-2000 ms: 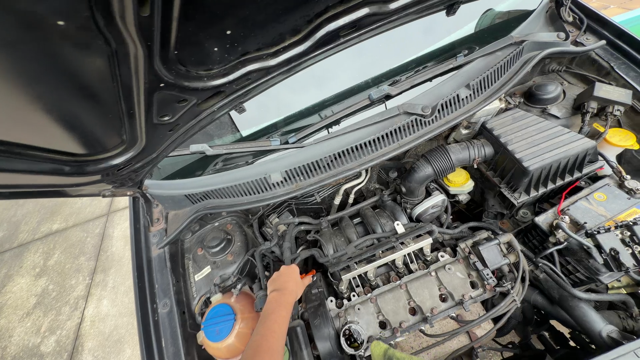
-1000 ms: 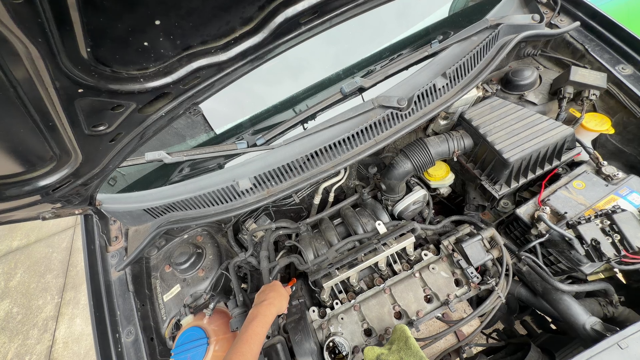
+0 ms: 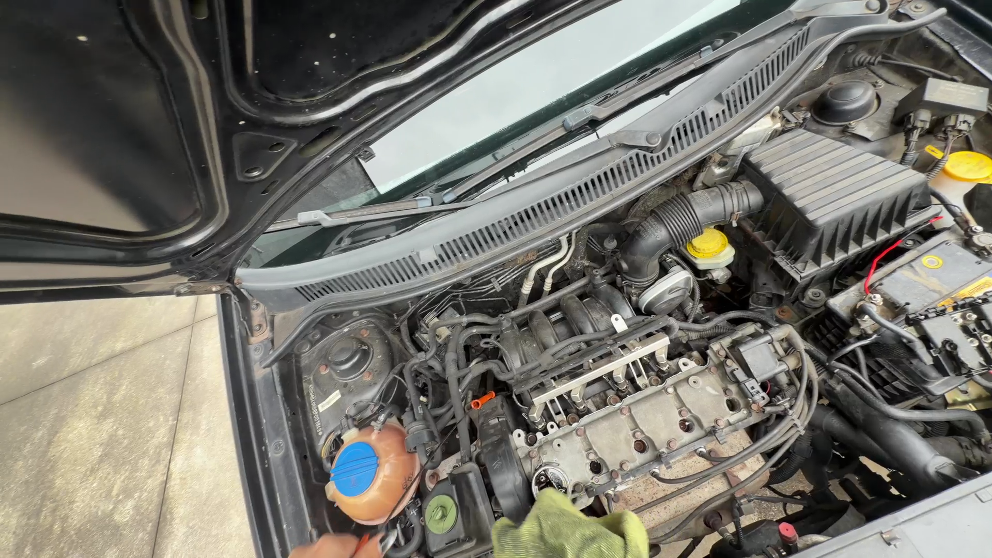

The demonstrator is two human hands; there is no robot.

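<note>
At the bottom edge, partly cut off, my left hand (image 3: 333, 545) is closed on a small item with a red-orange part (image 3: 363, 544); its full shape is hidden. Just above the hand is the orange coolant expansion tank with a blue cap (image 3: 355, 469). An orange dipstick tube top (image 3: 483, 400) stands beside the black timing cover (image 3: 502, 457). The engine's valve cover (image 3: 635, 434) has an open oil filler hole (image 3: 550, 479). A green cloth (image 3: 570, 528) overlaps its near edge from below; whether a hand holds it is hidden. My right hand is not visible.
The raised hood (image 3: 139, 116) fills the upper left. A black air filter box (image 3: 837, 194) and battery (image 3: 930, 271) with a red wire are at the right. Spark plug leads (image 3: 802, 387) cross the valve cover's right end. A green-capped reservoir (image 3: 441, 514) sits beside the coolant tank.
My left hand has moved from the orange dipstick tube top down toward the bottom edge, beside the coolant tank. More of the green cloth shows than two seconds ago.
</note>
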